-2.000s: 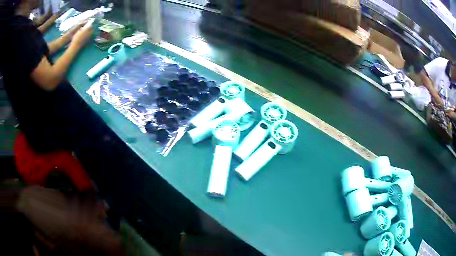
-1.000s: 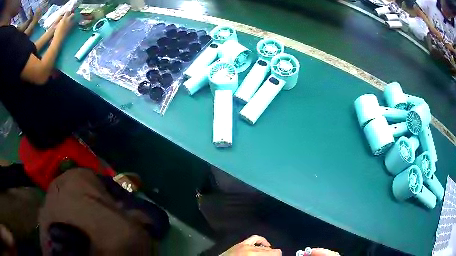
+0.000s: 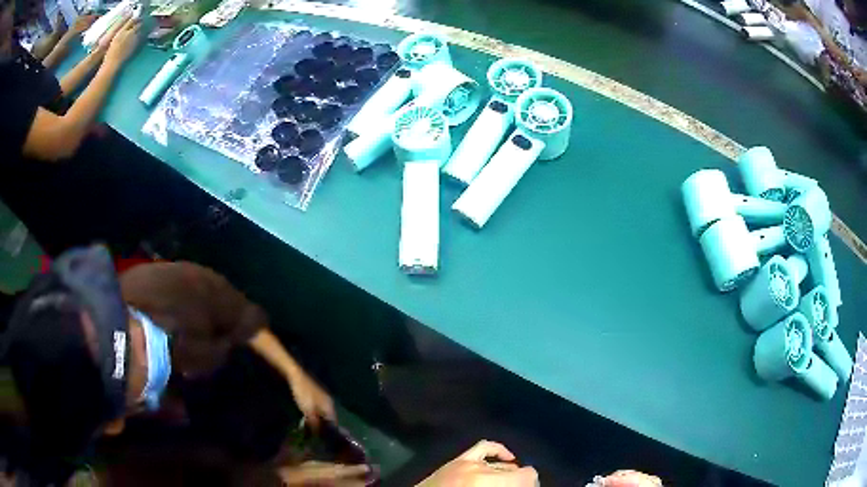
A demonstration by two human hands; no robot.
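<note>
My left hand [image 3: 483,467] is at the bottom edge, partly cut off, with its fingers curled; what it may hold is hidden. My right hand [image 3: 627,478] is at the bottom edge to its right, mostly cut off; a small pale bit shows at its fingertips, too little to name. The hands are apart, below the bench edge. On the green bench [image 3: 570,285], a loose group of turquoise fans lies at the centre, one with its white-looking handle [image 3: 419,217] towards me. A pile of turquoise fans [image 3: 781,290] lies at the right.
Black round parts [image 3: 302,141] lie on a clear plastic sheet [image 3: 223,90] at the left. A white sheet [image 3: 853,433] is at the right edge. A person in a cap [image 3: 71,342] is low at the left; another person's arm [image 3: 81,109] is above. The conveyor belt [image 3: 656,57] runs beyond.
Both my hands have come into view at the bottom since the oldest frame. The view has tilted down. The capped person's head and arms have appeared at lower left.
</note>
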